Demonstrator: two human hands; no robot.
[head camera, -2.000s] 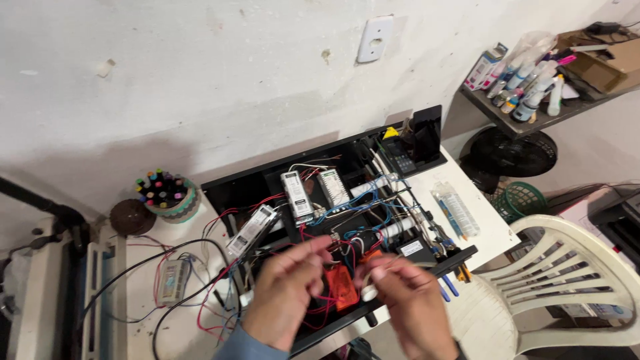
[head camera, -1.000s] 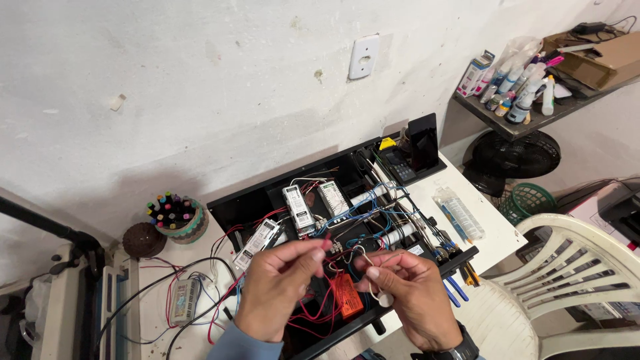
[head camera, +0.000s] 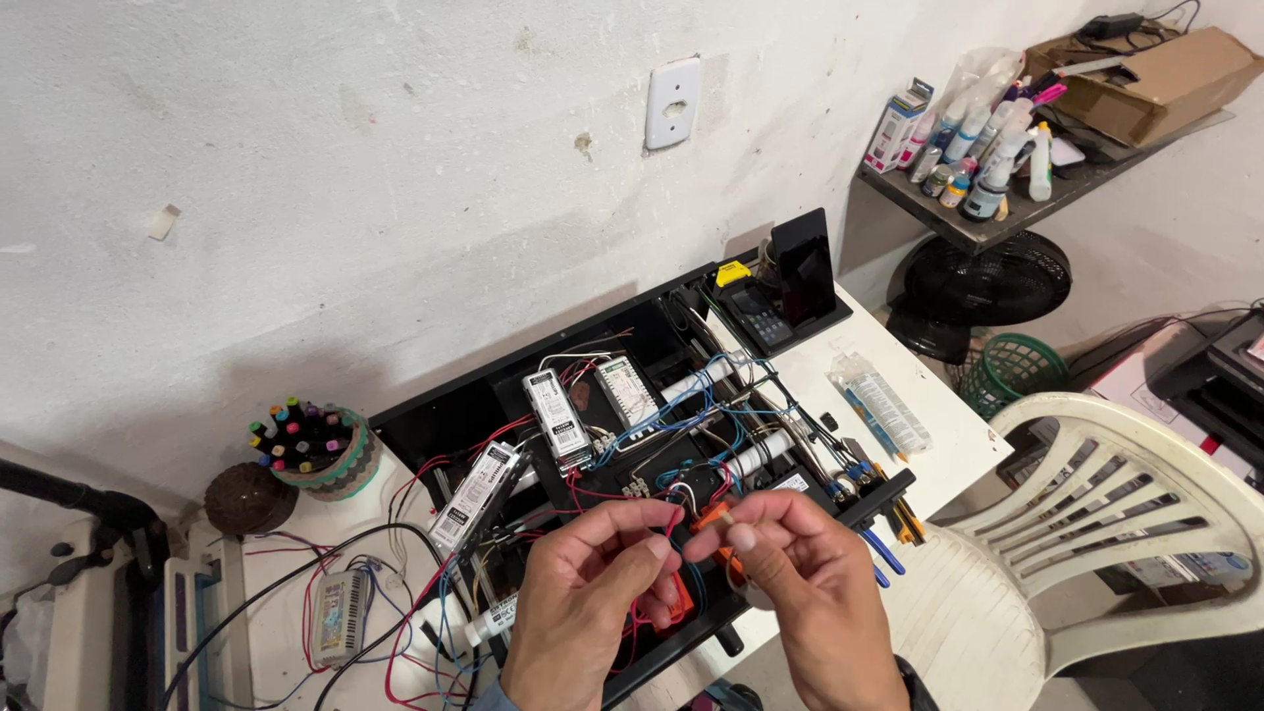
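Note:
My left hand (head camera: 602, 592) pinches a red wire (head camera: 674, 520) between thumb and forefinger, over the front of a black metal frame (head camera: 859, 502). Close beside it, my right hand (head camera: 810, 583) has thumb and forefinger together on what looks like a thin pale wire (head camera: 731, 568). Orange parts (head camera: 681, 597) show behind and below the fingers. Inside the frame lie white electronic ballasts (head camera: 558, 420), another boxy white module (head camera: 627, 395), white tubes (head camera: 760, 454), terminal blocks (head camera: 635, 488) and tangled blue wires (head camera: 706, 395).
A loose ballast (head camera: 341, 617) and a pot of markers (head camera: 331, 449) stand left on the white table (head camera: 913, 395). A tablet (head camera: 805, 267) stands at the frame's back right. Blue-handled pliers (head camera: 882, 555) hang at its right edge; a plastic chair (head camera: 987, 592) is at right.
Both hands have come closer together over the frame, fingertips now nearly meeting. The red wire stays in the left fingers since the previous frame.

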